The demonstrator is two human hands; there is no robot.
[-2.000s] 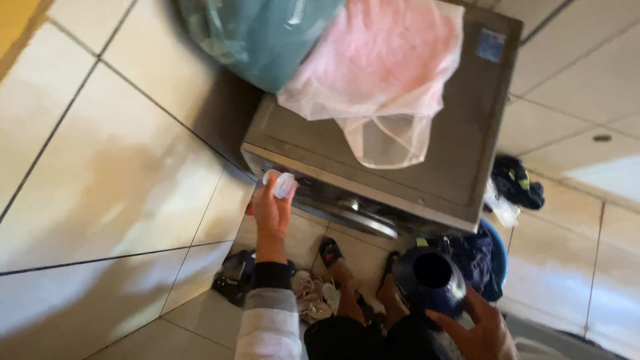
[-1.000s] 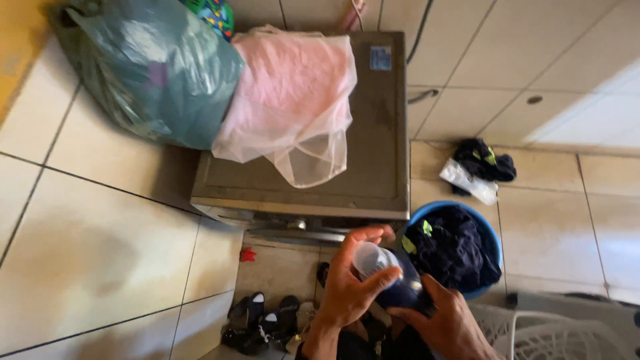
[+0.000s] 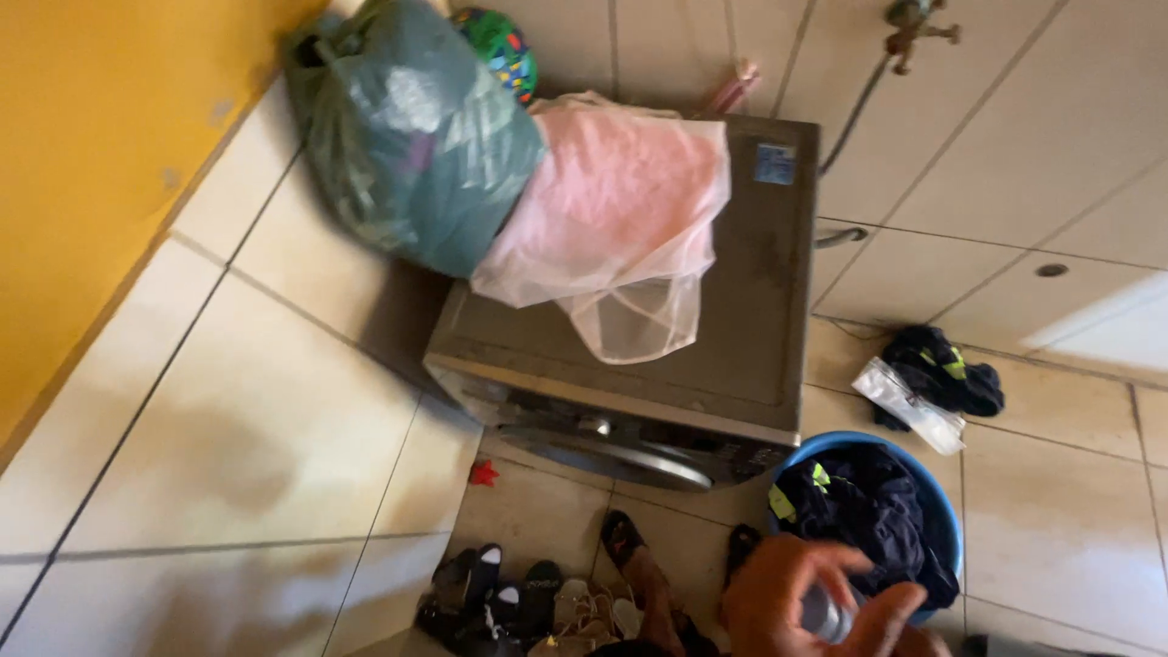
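My left hand [image 3: 789, 593] is at the bottom edge, right of centre, with its fingers and thumb around a small translucent plastic cup or cap [image 3: 829, 613]. Behind its thumb, a small part of what looks like my right hand [image 3: 923, 642] shows at the bottom edge; its grip is hidden. The dark blue container is not visible. Just beyond the hands stands a blue basin [image 3: 954, 534] with dark clothes [image 3: 871, 516] in it. A grey front-loading washing machine [image 3: 748, 347] is ahead, with a pink cloth in sheer fabric [image 3: 630, 201] on its top.
A full green plastic bag [image 3: 411, 146] leans at the machine's left, near a patterned ball [image 3: 497, 50]. Shoes [image 3: 538, 598] lie on the floor beside my foot [image 3: 643, 570]. Dark clothing [image 3: 944, 370] and a clear packet [image 3: 908, 406] lie beyond the basin. A tap [image 3: 912, 36] is on the tiled wall.
Two seconds ago my hands were apart, the left with the cup, the right with the dark blue container. They came together, and now sit lower, at the frame's bottom edge.
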